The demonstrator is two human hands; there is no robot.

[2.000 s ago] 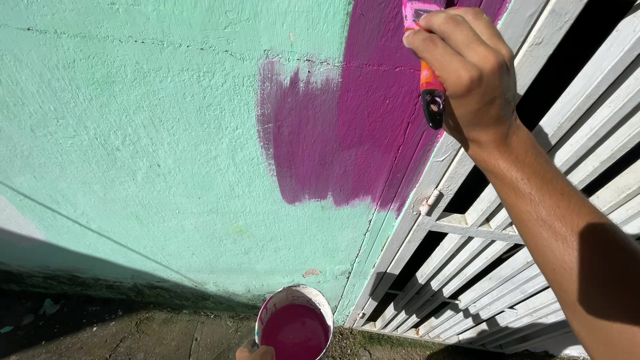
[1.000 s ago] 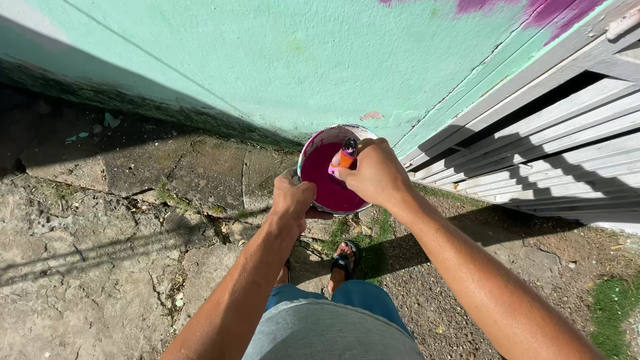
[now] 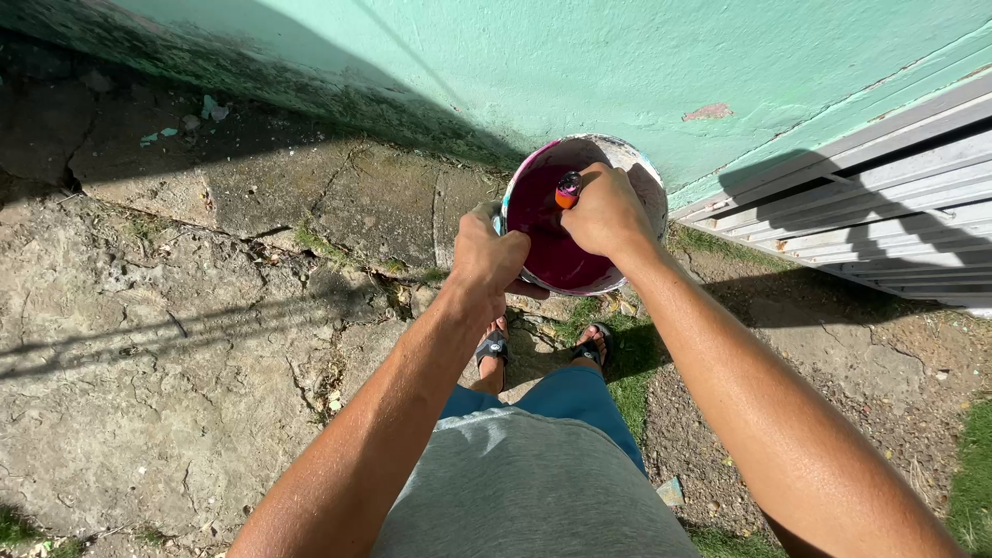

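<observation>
My left hand [image 3: 490,249] grips the left rim of a round paint bucket [image 3: 651,180], its thumb over the edge and fingers underneath. Magenta paint [image 3: 554,260] lies inside, and smears of paint mark the pale inner wall. My right hand [image 3: 608,209] reaches over the bucket, closed around a paintbrush [image 3: 567,191] whose orange and black handle end points up. The bristles are hidden below my hand, down toward the paint.
A mint-green wall [image 3: 496,62] rises just beyond the bucket. To the right is a white slatted metal gate [image 3: 876,209]. Cracked concrete [image 3: 155,372] with grass tufts lies below, and my sandalled feet [image 3: 492,349] stand under the bucket.
Two seconds ago my right hand held the brush up by the magenta patch on the wall; now it is over the bucket. The view has tilted down from the wall.
</observation>
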